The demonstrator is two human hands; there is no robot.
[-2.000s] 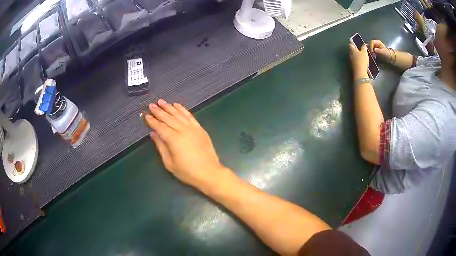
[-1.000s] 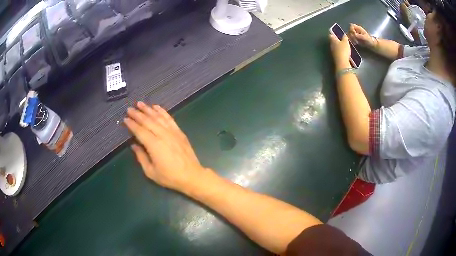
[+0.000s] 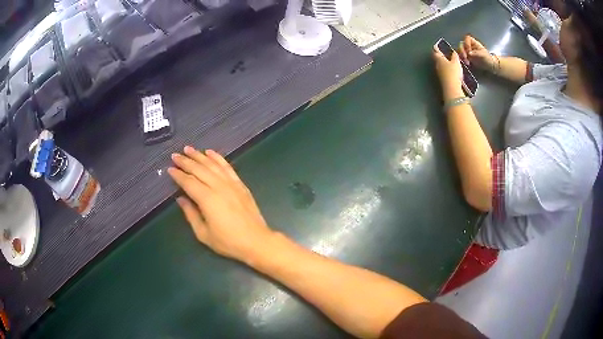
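My right hand [image 3: 221, 205] lies palm down across the front edge of the ribbed dark mat, fingers a little apart, holding nothing. The keypad phone [image 3: 155, 119], black with a white label, lies alone on the mat beyond my fingertips. The solvent bottle [image 3: 77, 189], whitish with an orange-red label, stands on the mat to the left of my hand. The blue-and-white wiping pad [image 3: 43, 155] sits at its top. My hand touches neither phone nor bottle. My left hand is out of the picture.
A white fan base [image 3: 304, 34] stands at the mat's far end, another white round base [image 3: 18, 225] at far left. Grey-black pouches [image 3: 86, 40] line the back. The green surface [image 3: 344, 152] runs to a neighbour [image 3: 549, 152] at right, holding a smartphone [image 3: 468, 79].
The view has swung, so the scene sits further left and slightly lower than in the first frame. My right hand stays resting at the mat's edge. The phone and bottle have not moved on the mat.
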